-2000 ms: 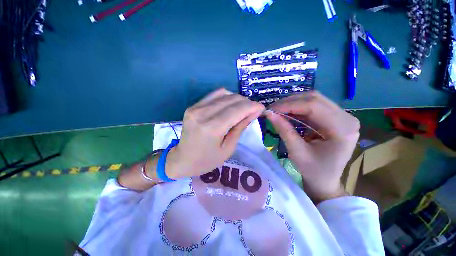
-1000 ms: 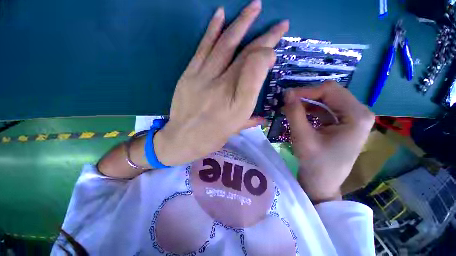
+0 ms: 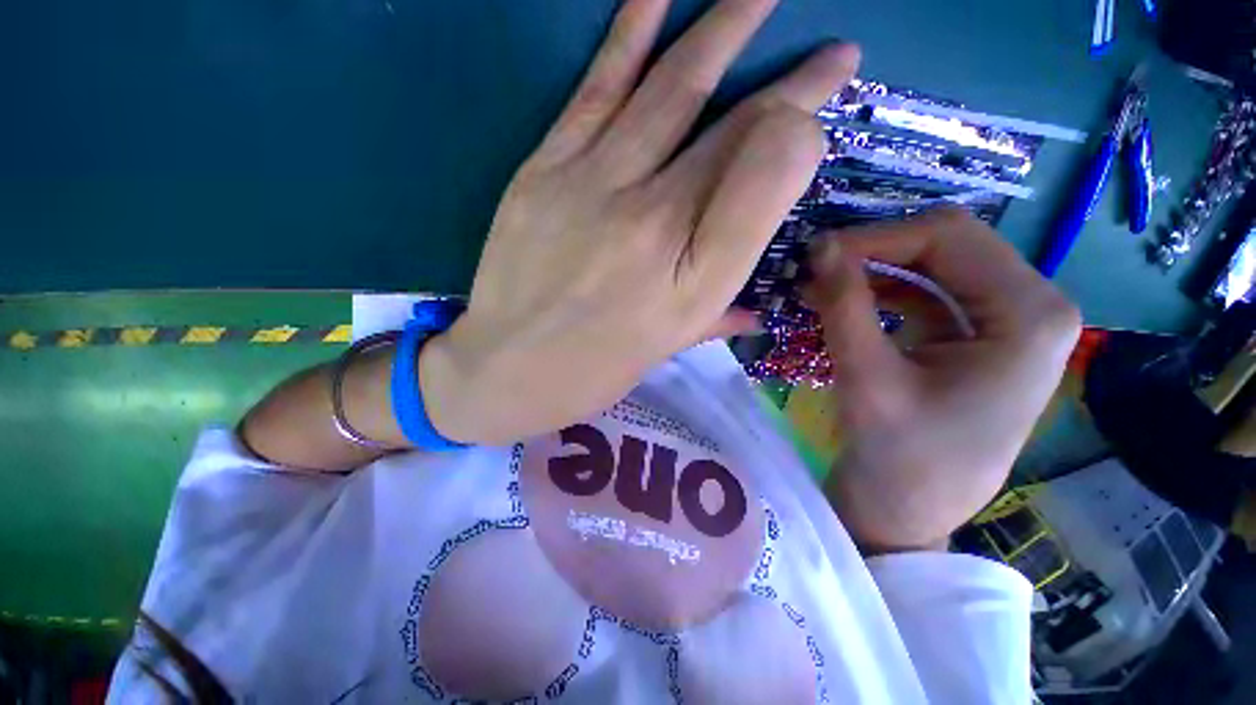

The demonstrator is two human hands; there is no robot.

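The circuit board panel (image 3: 923, 152) lies on the mat near the bench's front edge, with white flat cables along its rows, some sticking out at its right side. My left hand (image 3: 634, 221) is spread over the panel's left edge; its thumb is partly hidden, and whether it presses on the panel cannot be told. My right hand (image 3: 950, 358) pinches a white flat cable (image 3: 916, 282) at the panel's lower left part. The cable curves back across my right palm. Its far end at the fingertips is hidden.
Blue-handled cutters (image 3: 1106, 179) lie open right of the panel. A heap of board strips (image 3: 1209, 186) is at the far right. Short white cable pieces (image 3: 1102, 25) lie at the top right. Red and silver small parts (image 3: 792, 349) show below the bench edge, between my hands.
Since two seconds ago, my left hand has left the cable and spread over the panel's left side. My right hand has kept the cable and brought it to the panel. The view has shifted.
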